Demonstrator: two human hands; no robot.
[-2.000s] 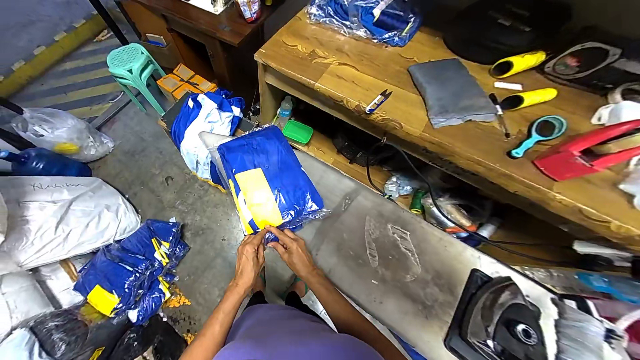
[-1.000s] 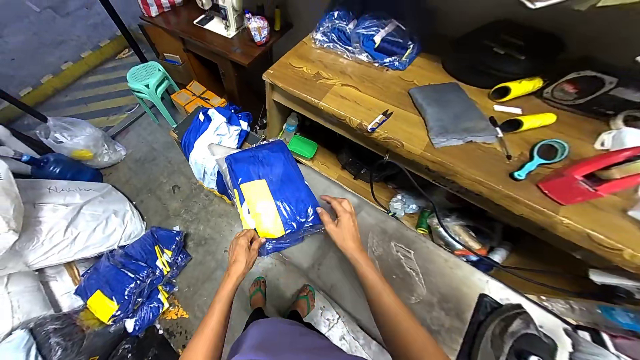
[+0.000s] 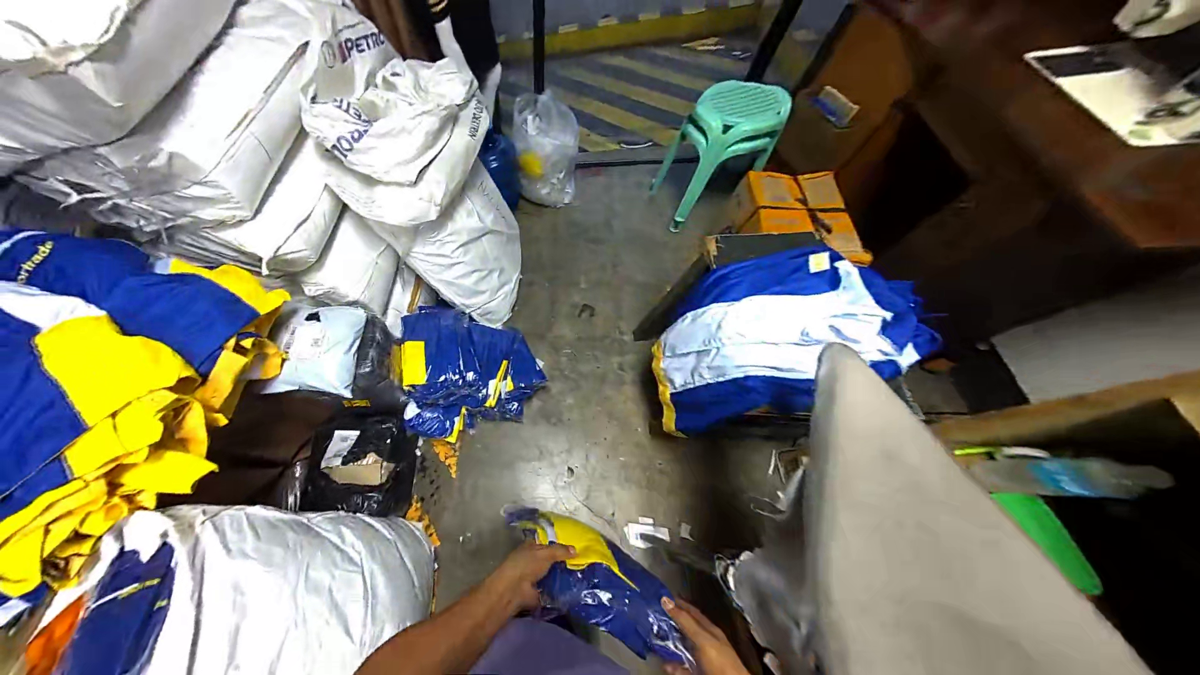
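Low in the head view, a blue and yellow folded garment in a clear plastic bag [image 3: 609, 591] is held above the floor, slightly bent. My left hand [image 3: 534, 572] grips its left end by the yellow part. At its lower right end is my right hand [image 3: 698, 637], fingers on the plastic, partly cut off by the frame edge. Farther ahead on the left, several bagged blue and yellow garments [image 3: 469, 361] lie in a pile on the floor. Blue and white garments [image 3: 787, 328] are stacked on a low support at the right.
Large white sacks [image 3: 412, 169] are heaped at the left, with loose blue and yellow fabric [image 3: 112, 375] nearer. A silver-white sack [image 3: 300, 572] lies at lower left. The padded board's pointed end [image 3: 891, 487] juts up at right. Green plastic stools [image 3: 741, 112] stand ahead by orange boxes [image 3: 797, 206].
The view has swung left. The bagged garment, earlier flat on the padded board, is now held off it in both hands over the floor.
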